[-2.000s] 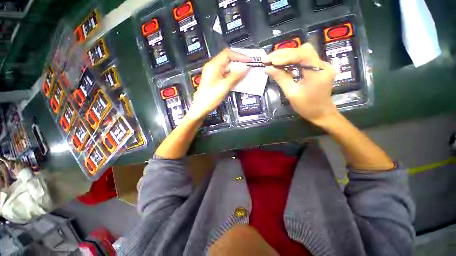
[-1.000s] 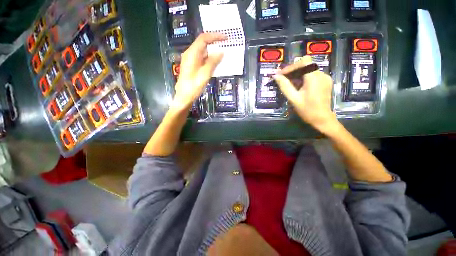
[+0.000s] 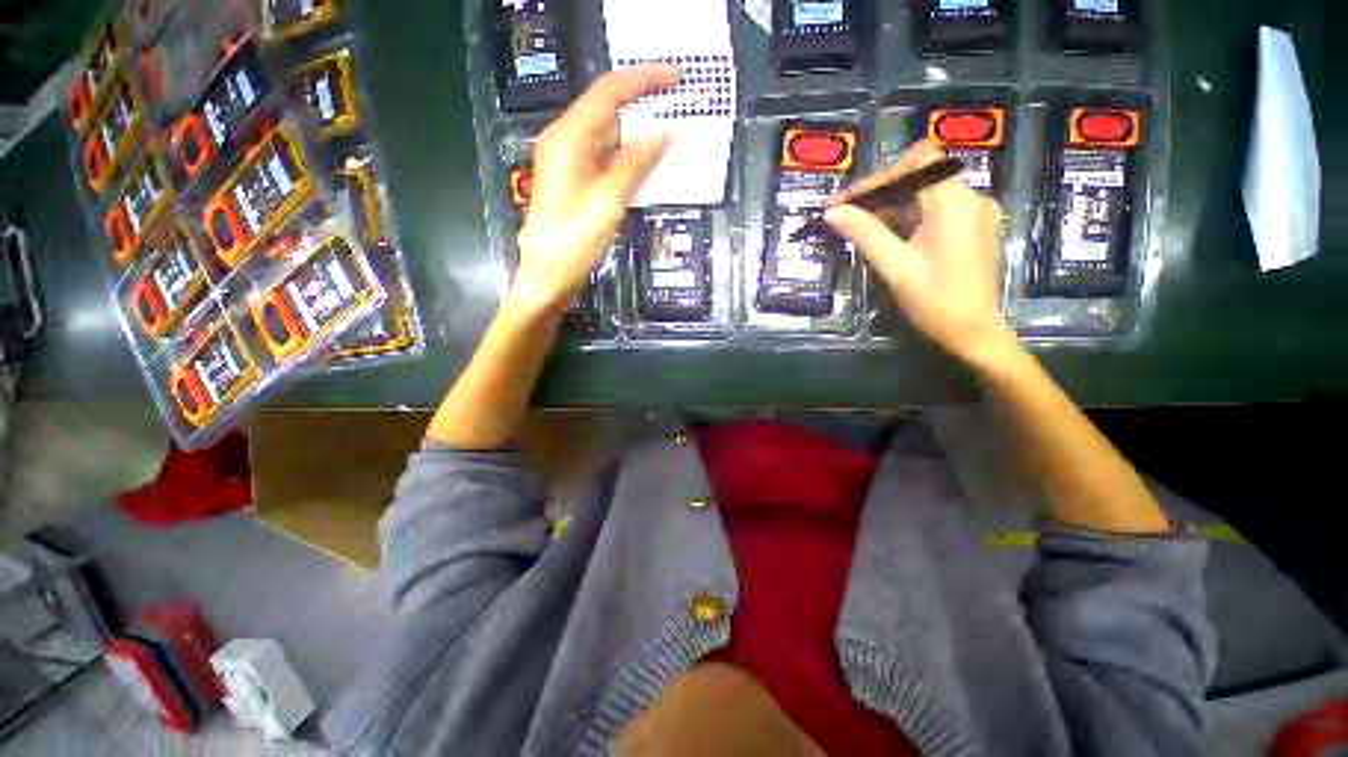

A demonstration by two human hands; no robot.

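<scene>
My left hand (image 3: 584, 185) holds a white label sheet (image 3: 688, 155) with rows of small dark dots, above the clear blister tray (image 3: 872, 334). My right hand (image 3: 946, 259) holds dark pen-like tweezers (image 3: 905, 184), their tip at the face of a black unit (image 3: 803, 222) with a red oval, in the tray's near row. Whether a label is at the tip is too small to tell. More black units (image 3: 1087, 207) lie in the tray pockets. The sheet and my left hand hide part of the tray.
Tilted clear trays of orange-edged units (image 3: 263, 192) overlap at left. A white slip (image 3: 1280, 163) lies on the green bench (image 3: 1220, 333) at right. A cardboard box (image 3: 318, 481) and a red and white object (image 3: 166, 666) are below at left.
My hands have moved apart from the sheet. The tweezers have gone from the sheet down to a black unit's face. The view has shifted, and the sheet now hangs more fully open.
</scene>
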